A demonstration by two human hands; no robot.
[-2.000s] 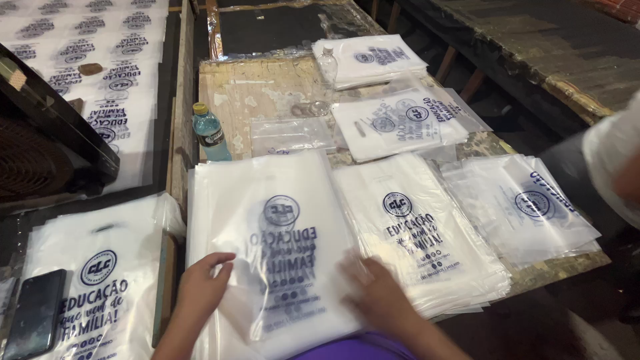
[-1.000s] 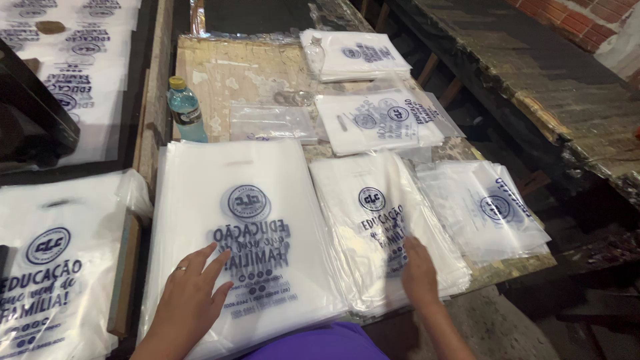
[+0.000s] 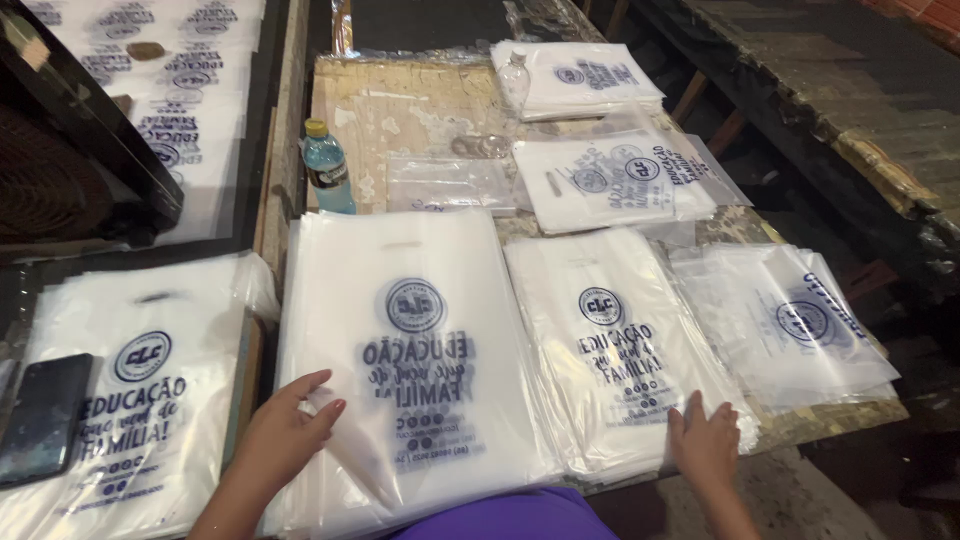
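Note:
A stack of large printed plastic bags (image 3: pixel 450 247) lies in front of me, its print mirrored. My left hand (image 3: pixel 289 420) is at the left edge of this stack, fingers spread, with the fingertips over the top bag. To the right lies a second stack of white printed plastic bags (image 3: pixel 540 300), print reading the right way. My right hand (image 3: pixel 705 439) rests on its lower right corner, fingers apart and pointing away from me. Neither hand is closed around a bag. Both stacks have cut-out handle slots at the far end.
Another bag stack (image 3: pixel 210 300) at left carries a black phone (image 3: pixel 46 420). A bottle with a yellow cap (image 3: pixel 328 169) stands behind the large stack. More bags lie at the far right (image 3: pixel 750 300) and back (image 3: pixel 540 97). A dark-framed fan (image 3: pixel 67 135) is at upper left.
My right hand has moved from the large stack to the right stack, and now lies at its near right corner. A blurred pale shape at the right edge is gone from view.

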